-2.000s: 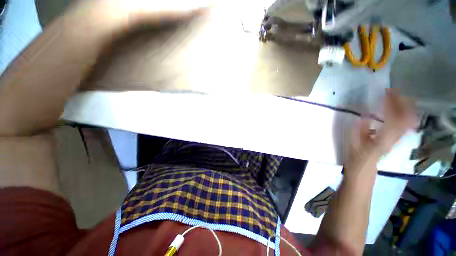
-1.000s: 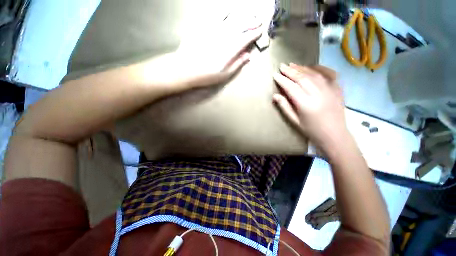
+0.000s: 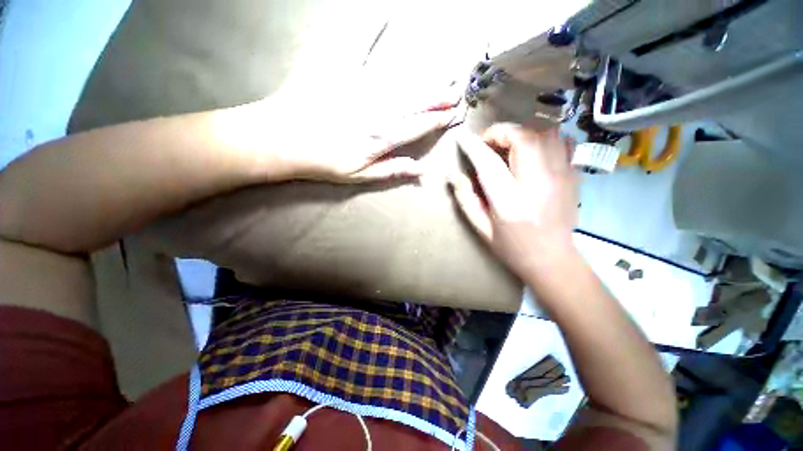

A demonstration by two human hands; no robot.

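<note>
A large taupe fabric panel (image 3: 352, 238) lies over the machine table and hangs over its front edge. A thin dark slit shows in its upper part. The presser foot (image 3: 478, 84) is just beyond my fingertips. My left hand (image 3: 379, 145) lies on the panel left of the foot, partly washed out by the lamp, its fingertips close to the foot. My right hand (image 3: 519, 189) rests on the panel in front of the foot, its fingers bent and slightly blurred. Whether either hand pinches a fold or a small strip cannot be told.
The sewing machine head (image 3: 687, 53) fills the upper right. Orange scissors handles (image 3: 660, 148) show behind the white ribbed knob (image 3: 595, 157). Loose taupe pieces (image 3: 735, 304) lie at the table's right. A strip bundle (image 3: 538, 381) lies on the lower white shelf.
Since one second ago, the machine head has come further into view as the camera view shifted. Both hands stay on the panel, close to the foot. Two seconds ago my right hand was at the table's right.
</note>
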